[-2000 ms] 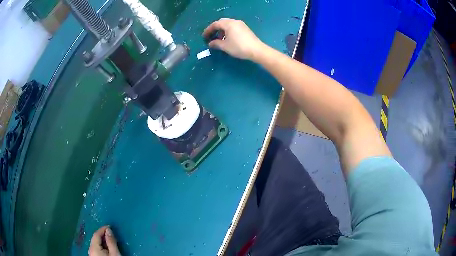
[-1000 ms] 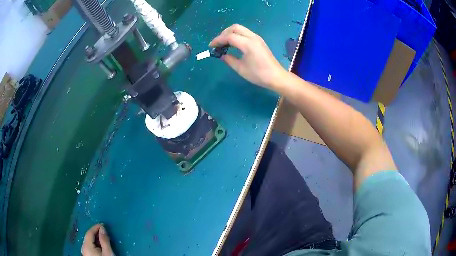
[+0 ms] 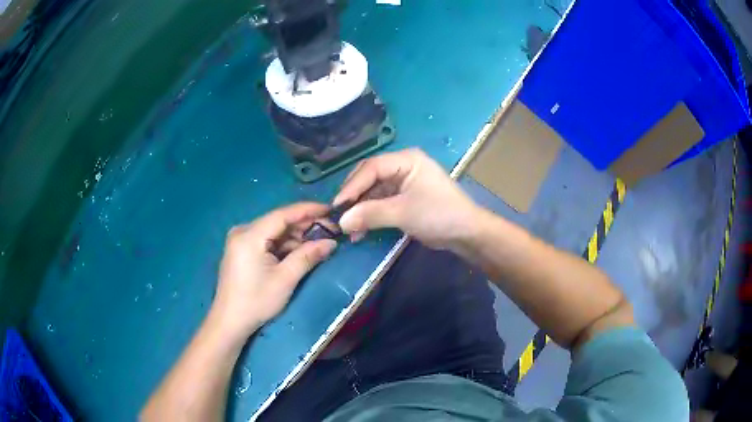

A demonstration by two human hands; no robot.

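Note:
My left hand and my right hand meet over the bench, just in front of the hand press. Both hands' fingertips are closed on a small black part; whether it is one piece or two touching pieces I cannot tell. Fingers cover much of it. The hand press stands beyond my hands, its upper part cut off by the top edge. Its white disc pad sits on a dark block over a green base plate.
A small white piece lies at the top edge. A large blue bin and a cardboard flap are at the upper right. The pale bench edge runs diagonally beside my hands. A blue tray corner shows at lower left.
My right hand has come back from beside the white piece with a small black part. My left hand has come up from the lower left to meet it. The view has shifted.

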